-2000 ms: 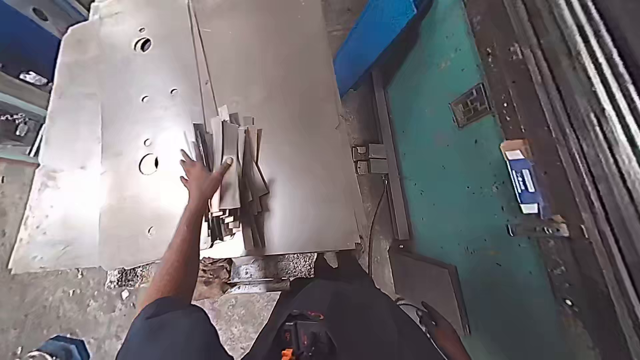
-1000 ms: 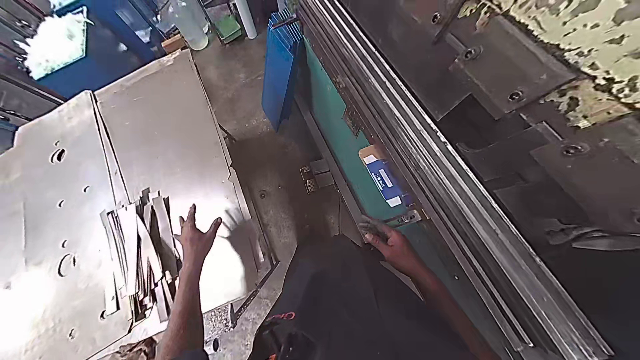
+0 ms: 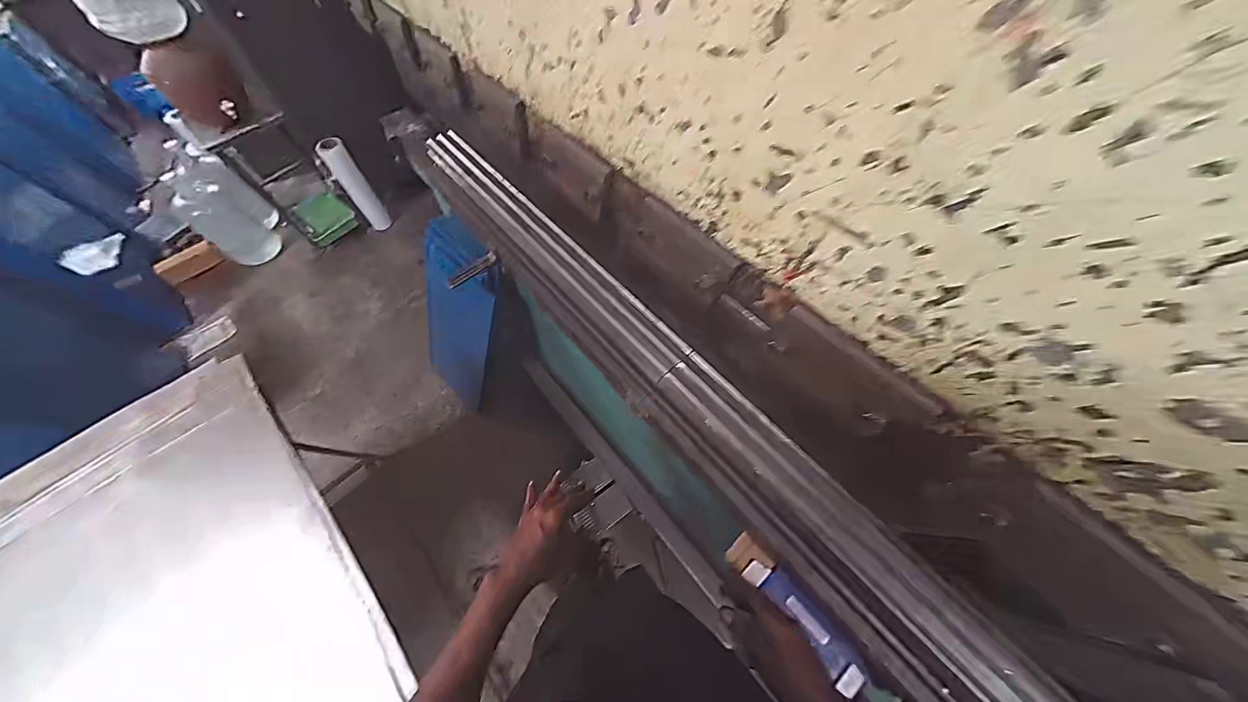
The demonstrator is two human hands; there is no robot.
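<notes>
My left hand [image 3: 554, 526] is in front of my body, over the gap between the metal sheet [image 3: 185, 546] and the green machine side [image 3: 604, 390]. Its fingers are apart and no object shows in it. Of my right arm, only a dark part shows at the lower right, beside the blue box [image 3: 811, 624]; my right hand itself cannot be made out. The blue box, with a brown cardboard end, lies along the machine beside the long metal bars [image 3: 682, 361].
A blue metal piece [image 3: 460, 312] stands at the machine's far end. Large clear bottles [image 3: 229, 219], a white roll [image 3: 353, 183] and a green item [image 3: 324, 216] stand on the floor beyond. A pitted yellowish wall [image 3: 877, 175] rises at right.
The view has swung right toward the wall. My left hand has moved off the metal strips and sheet to the gap beside the machine. The strips are out of view.
</notes>
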